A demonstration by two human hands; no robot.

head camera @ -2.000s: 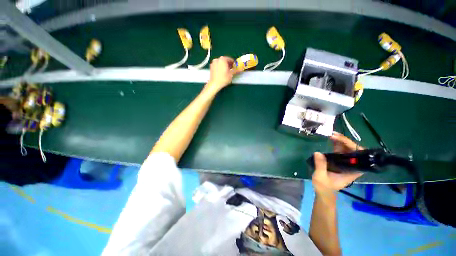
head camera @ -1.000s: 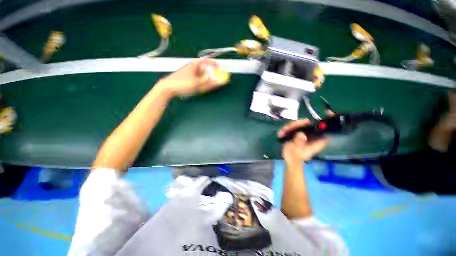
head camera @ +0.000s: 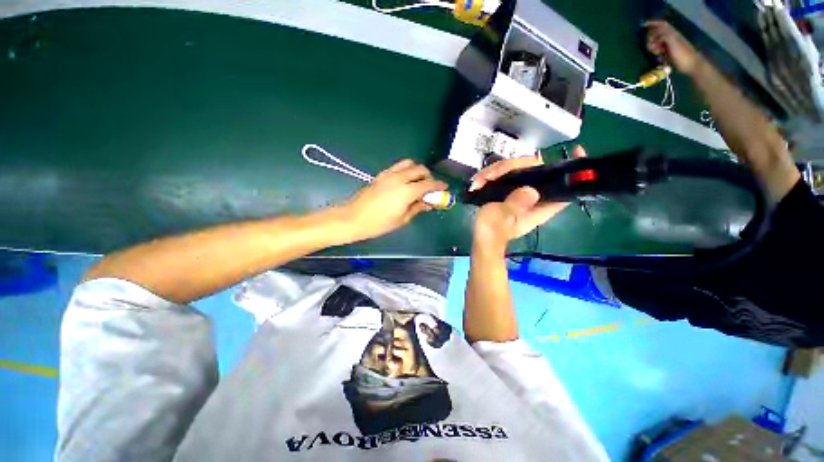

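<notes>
My left hand [head camera: 396, 198] holds a yellow-and-white device [head camera: 439, 198], mostly hidden in the fingers. Its white cord loop [head camera: 336, 162] trails to the left over the green bench. My right hand [head camera: 512, 209] holds the black electric screwdriver [head camera: 565, 178] with its red switch facing up. The driver lies level and its front end points left at the device, very close to it; I cannot tell whether they touch. Its thick cable [head camera: 714, 170] curves to the right. The screw feeder [head camera: 524, 90] stands just behind my right hand.
The green bench [head camera: 181, 117] has a white strip [head camera: 361, 25] along it. One yellow device [head camera: 472, 10] lies behind the feeder, another [head camera: 652, 78] to its right. At the right, another person's arm [head camera: 736, 108] reaches over the bench. A blue stool [head camera: 560, 278] stands below the bench edge.
My left hand has brought the device from the white strip towards me, up to the driver's front end. The view has shifted, and another person's arm now shows at the right.
</notes>
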